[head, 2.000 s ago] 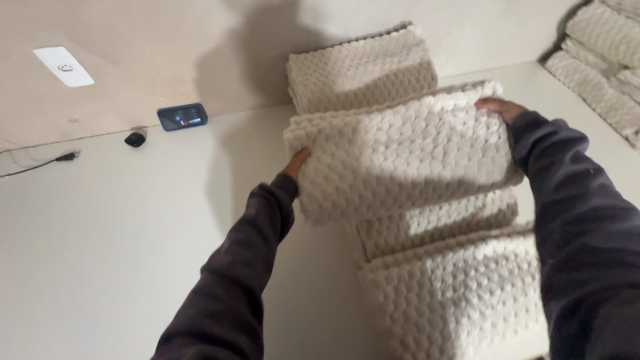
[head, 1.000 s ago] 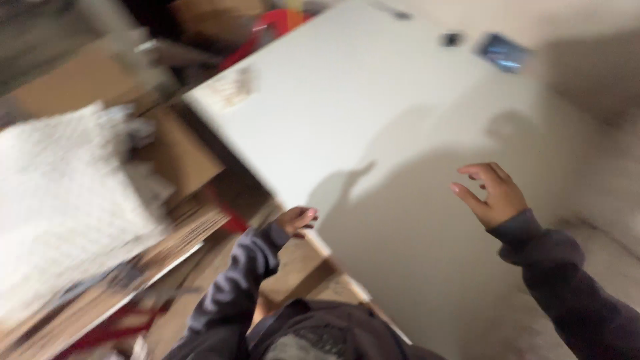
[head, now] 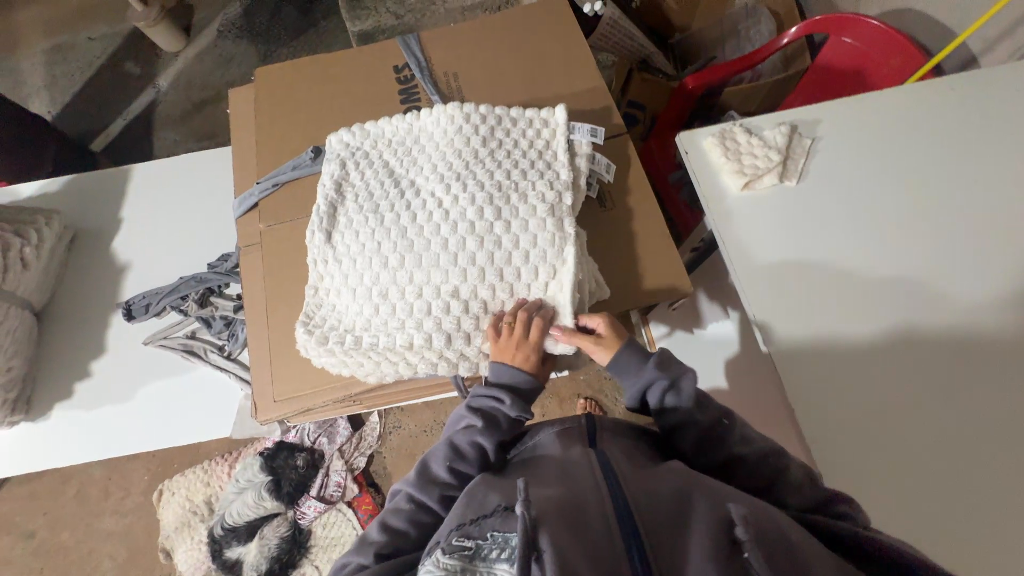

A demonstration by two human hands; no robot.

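Note:
A stack of white textured plush fabric pieces (head: 440,232) lies on flattened cardboard boxes (head: 296,336), with small white tags (head: 587,133) sticking out at its right edge. At the stack's near right corner, my left hand (head: 522,336) rests on top with its fingers bent over the fabric. My right hand (head: 594,336) is at the same corner, thumb and fingers pinching the fabric's edge. Grey cloth strips (head: 280,180) run across the cardboard and hang at its left side.
White tables stand at the right (head: 888,240) and left (head: 160,320); a small fabric scrap (head: 760,156) lies on the right one. A red plastic chair (head: 856,60) is behind. A black-and-white dog (head: 264,512) curls on a blanket on the floor. A rolled plush bundle (head: 28,312) sits far left.
The view has swung from the wall-side table to the cardboard. Two seconds ago both hands held a folded plush piece; one second ago they looked empty. Now they are on the white stack.

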